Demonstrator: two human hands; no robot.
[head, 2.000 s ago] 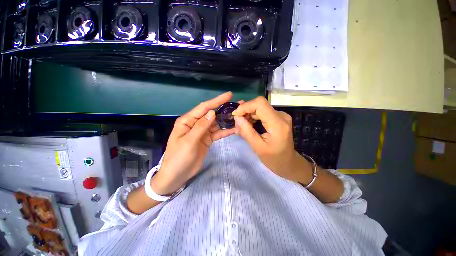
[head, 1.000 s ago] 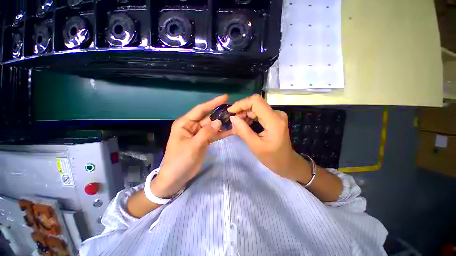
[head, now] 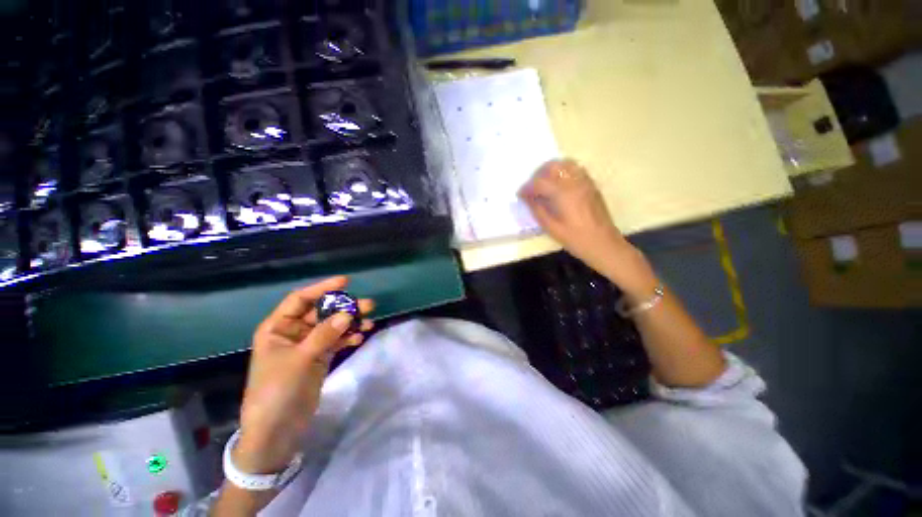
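Note:
My left hand (head: 293, 353) holds a round glossy black part (head: 338, 306) between thumb and fingers, above the smock near the green bench edge. My right hand (head: 572, 205) is over the right edge of the white sticker sheet (head: 492, 131), with its fingertips bent together at the sheet. It is blurred, and I cannot tell whether anything is between the fingertips. The sheet has rows of small dark dots and lies on the pale yellow board (head: 657, 121).
A large black parts tray (head: 224, 170) with ringed pockets lies on the green bench (head: 182, 321). A pen (head: 471, 64) and a blue basket (head: 495, 22) are beyond the sheet. More dark trays (head: 591, 333) are below bench level. Cartons (head: 859, 252) stand at right; a control panel (head: 131, 464) is lower left.
My right hand has left the round part and moved right and forward to the sheet. My left hand still holds the part. The view has turned, showing the basket and pen.

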